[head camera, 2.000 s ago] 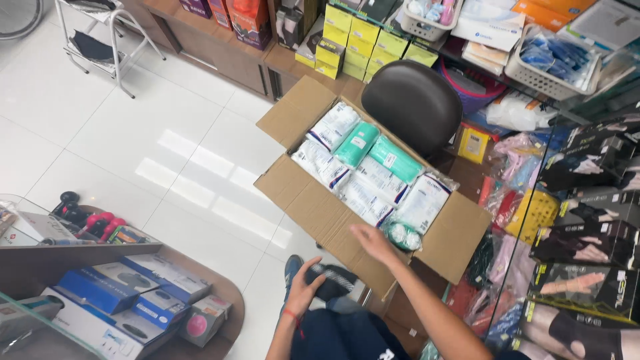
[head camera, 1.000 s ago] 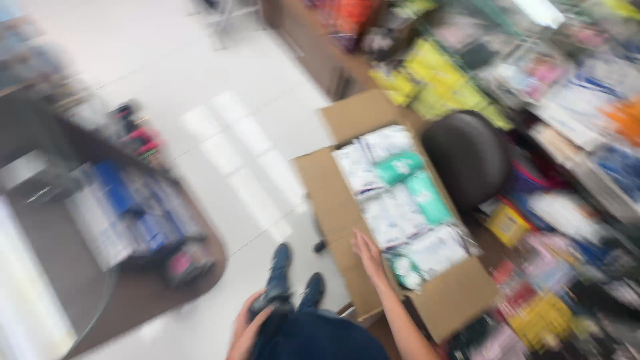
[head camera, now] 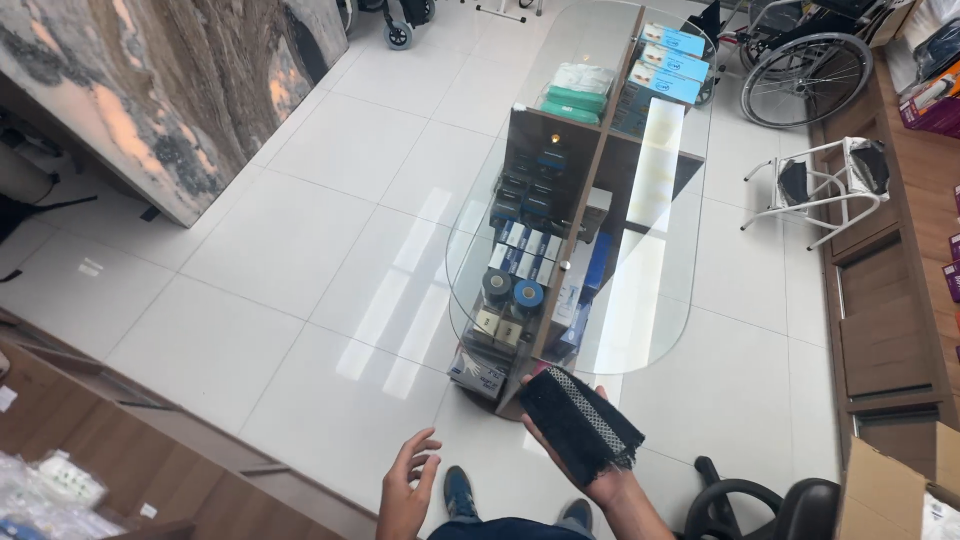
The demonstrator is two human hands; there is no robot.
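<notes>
A folded dark cloth (head camera: 577,424) with a pale patterned band and frayed ends lies across my right hand (head camera: 600,480), which is turned palm up beneath it. Most of that palm and its fingers are hidden by the cloth; a few fingertips show at its edges. To the left of it, my left hand (head camera: 409,480) is raised over the floor, fingers apart and slightly curled, holding nothing. The two hands do not touch.
Ahead is a display shelf with an oval glass top (head camera: 660,300), holding boxes and rolls. A white step stool (head camera: 817,187) and a wheelchair (head camera: 806,79) stand at the right. An open cardboard box (head camera: 877,487) and black chair (head camera: 810,510) are lower right; a wooden counter (head camera: 172,457) is lower left.
The view has swung strongly left, from the open box of packages to the glass-topped shelf. My right hand, earlier empty at the box, now has a dark cloth on it.
</notes>
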